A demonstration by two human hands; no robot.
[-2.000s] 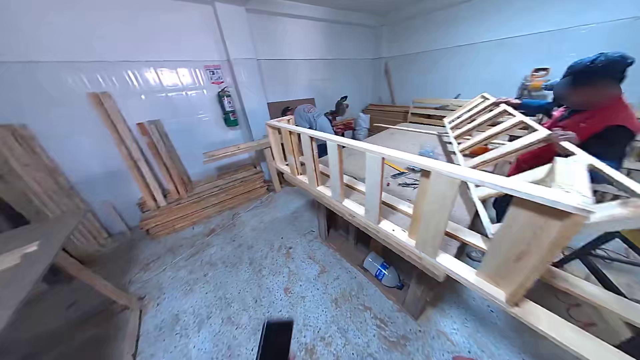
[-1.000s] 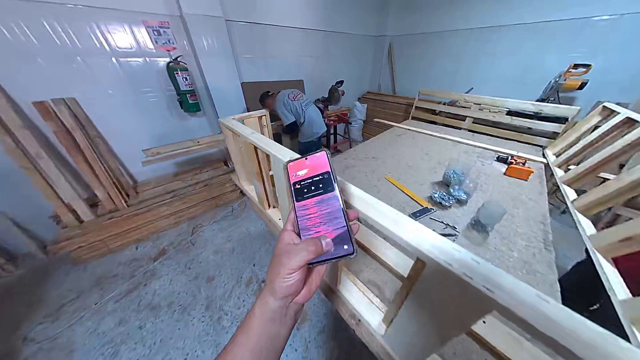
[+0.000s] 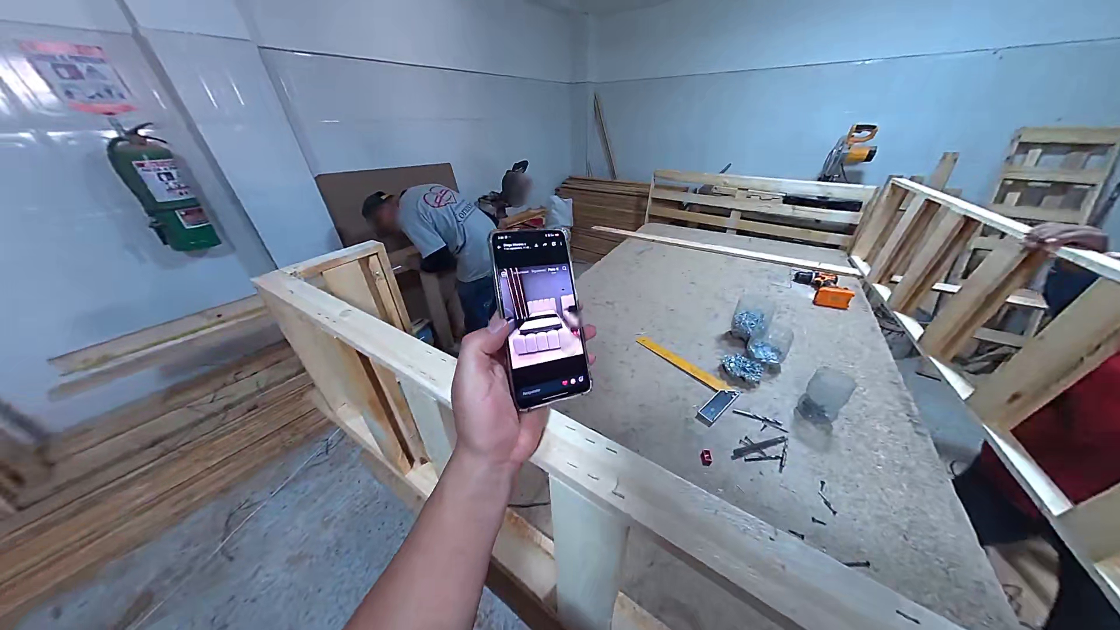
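My left hand [image 3: 494, 398] holds a smartphone [image 3: 541, 324] upright, with its lit screen facing me. The thumb lies along the phone's left edge and fingertips show at its right edge. The screen shows a picture of an interior with pale furniture. Behind and below the hand runs the top rail of a slatted wooden frame [image 3: 665, 499], with staples in it. My right hand is not in view.
The worktable [image 3: 647, 289] bears a yellow ruler [image 3: 682, 363], bags of screws [image 3: 759, 339], loose bits and an orange drill [image 3: 815, 279]. A co-worker [image 3: 451, 227] bends down beyond the frame. Another person's hand [image 3: 1063, 236] rests on the right-hand wooden frame [image 3: 989, 289]. Boards [image 3: 175, 455] lie stacked at left.
The phone has risen from the bottom edge into the middle of the view. Its screen now shows a different picture, and my thumb has moved off the screen to its edge. The view has turned right.
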